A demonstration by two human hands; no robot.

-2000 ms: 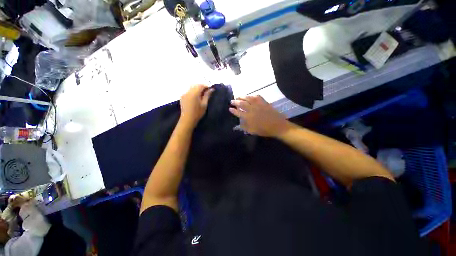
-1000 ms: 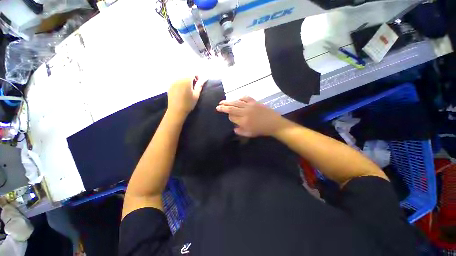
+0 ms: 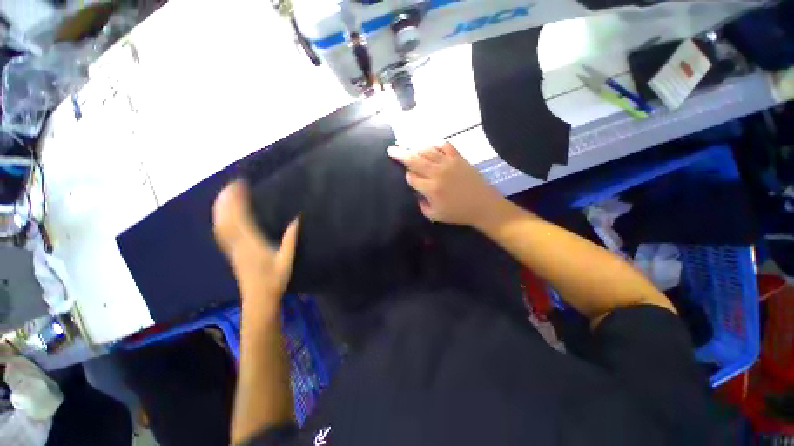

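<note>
The black garment panel [image 3: 348, 192] lies across the table's front part, its upper edge reaching the lit needle area [image 3: 374, 100] of the white sewing machine [image 3: 453, 22]. A navy garment panel [image 3: 178, 261] lies flat at its left. My left hand [image 3: 254, 248] is over the cloth, slightly blurred, fingers up and thumb spread, holding nothing visible. My right hand [image 3: 448, 185] is at the black panel's right edge, below the needle, its fingertips together at the cloth; whether they pinch it is unclear.
A curved black piece [image 3: 514, 104] lies right of the needle. Pens [image 3: 622, 94] and a label card [image 3: 681, 74] lie at the table's right. A blue basket [image 3: 723, 296] is below right, another [image 3: 305, 357] below left. Clear plastic [image 3: 35, 87] lies at upper left.
My left hand has left the cloth near the needle and moved left and down, its thumb spreading. The black panel now lies flatter, its edge straight up to the needle. My right hand has moved slightly up and right.
</note>
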